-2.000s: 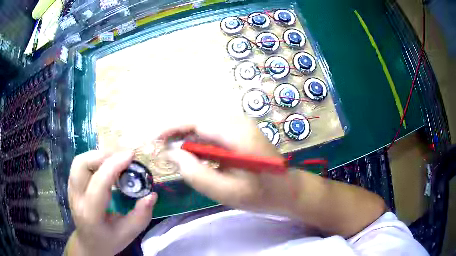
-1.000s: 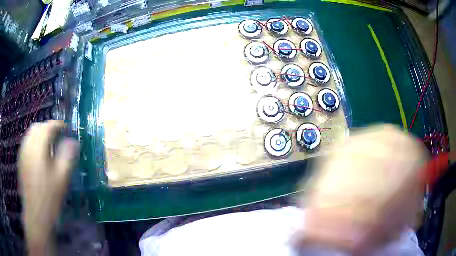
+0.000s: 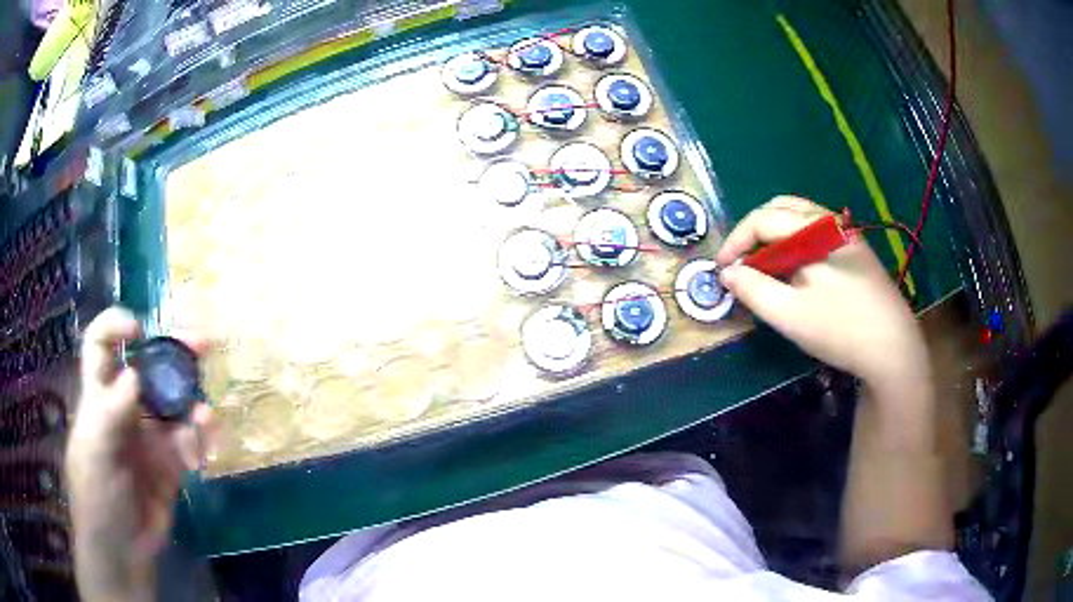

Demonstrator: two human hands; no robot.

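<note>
My left hand holds a dark round speaker driver at the left, near the middle tray's front left corner. My right hand grips the red test probe. Its fingertips are at the speaker driver in the tray's near right corner; whether they also hold this driver is not clear. The middle blister tray has silver-backed drivers in rows on its right side, with thin red wires. Strong glare hides detail on its left part.
The left tray of dark drivers with red wires lies beyond my left hand. A green mat with yellow tape lies under the middle tray. A red wire hangs at the right. Plastic trays with labels stand along the far edge.
My left hand, over the left tray a second ago, now holds a driver near the middle tray. My right hand has moved from the front right to the tray's near right corner, where another driver now sits.
</note>
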